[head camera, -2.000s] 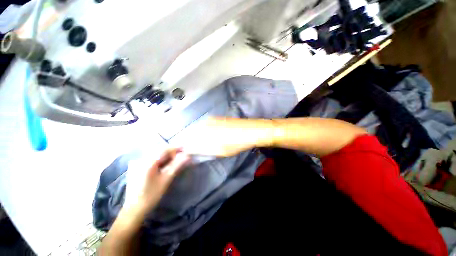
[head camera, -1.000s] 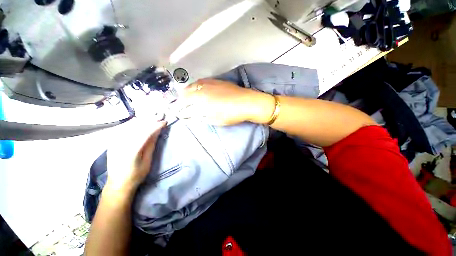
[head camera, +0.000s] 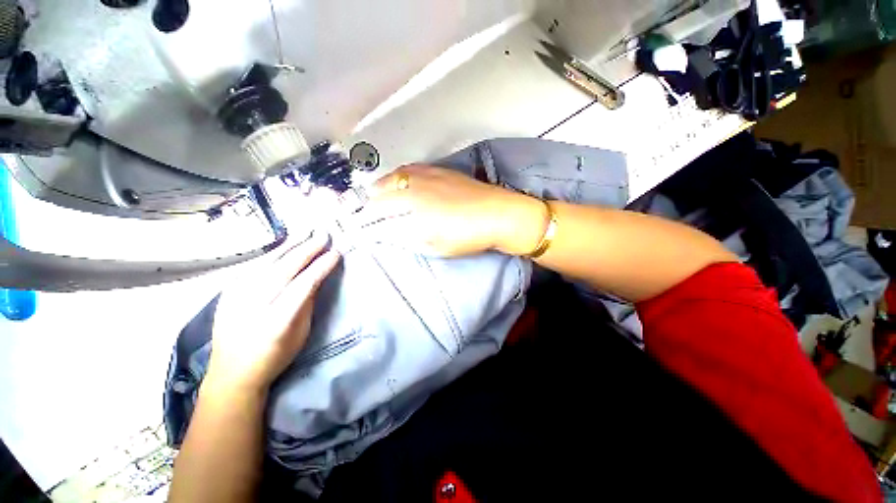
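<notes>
Grey trousers lie bunched on the table edge and in my lap, a welt pocket slit showing. Their upper edge runs under the needle area of the off-white sewing machine. My left hand lies on the cloth at the left, fingertips just below the needle area. My right hand presses on the cloth to the right of it, fingers bent towards the needle. Glare washes out the fingertips and the cloth there, so I cannot tell whether either hand pinches the cloth.
Thread snips lie on the machine bed. Black strips are heaped at the upper right. Grey and black garments hang at the right. A bright-blue object is at the left edge. A printed strip runs along the table's front edge.
Since the first frame, the view has moved closer to the needle and the trousers are spread flatter. My left hand has moved up, its fingers now flatter near the needle.
</notes>
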